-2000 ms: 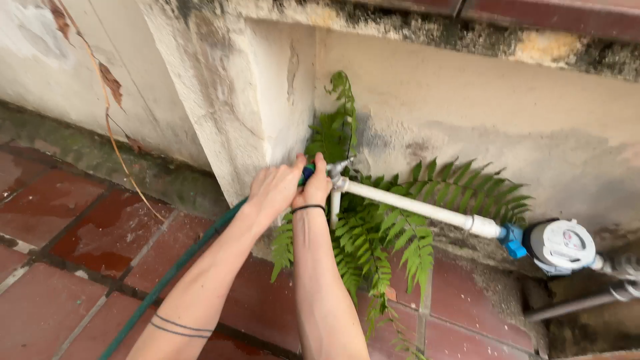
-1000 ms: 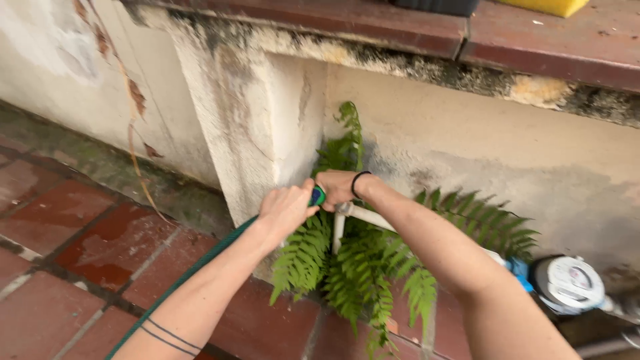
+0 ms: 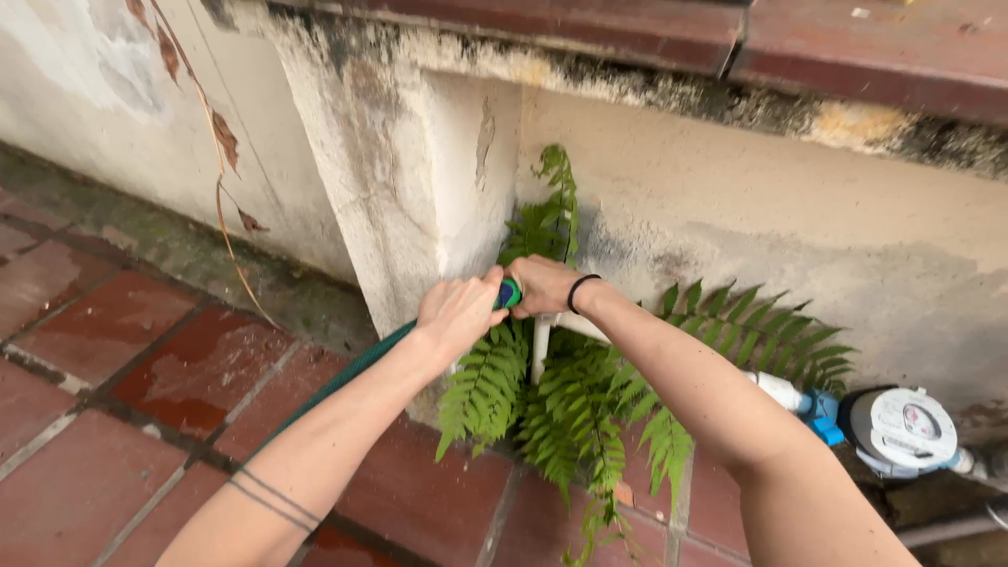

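Observation:
My left hand (image 3: 461, 313) is closed around the end of a green garden hose (image 3: 346, 378), which runs down to the lower left under my forearm. Between my two hands shows a green and blue hose connector (image 3: 508, 294). Fingers of my right hand (image 3: 547, 285), with a black band at the wrist, wrap the connector's other side; what lies inside them is hidden. Just below my right hand stands a white plastic pipe (image 3: 541, 348), and a horizontal pipe runs behind my right forearm. Fern fronds (image 3: 571, 394) surround the pipes.
A water meter (image 3: 906, 429) with a blue valve (image 3: 823, 416) sits at the right. Behind is a stained plaster wall (image 3: 748, 228) under a red tiled ledge (image 3: 866, 59). A dry vine (image 3: 218, 169) hangs at the left above wet floor tiles (image 3: 201, 370).
My right forearm has swung out to the right since two seconds ago, and my right hand now grips from the right side. My left hand remains at the hose end.

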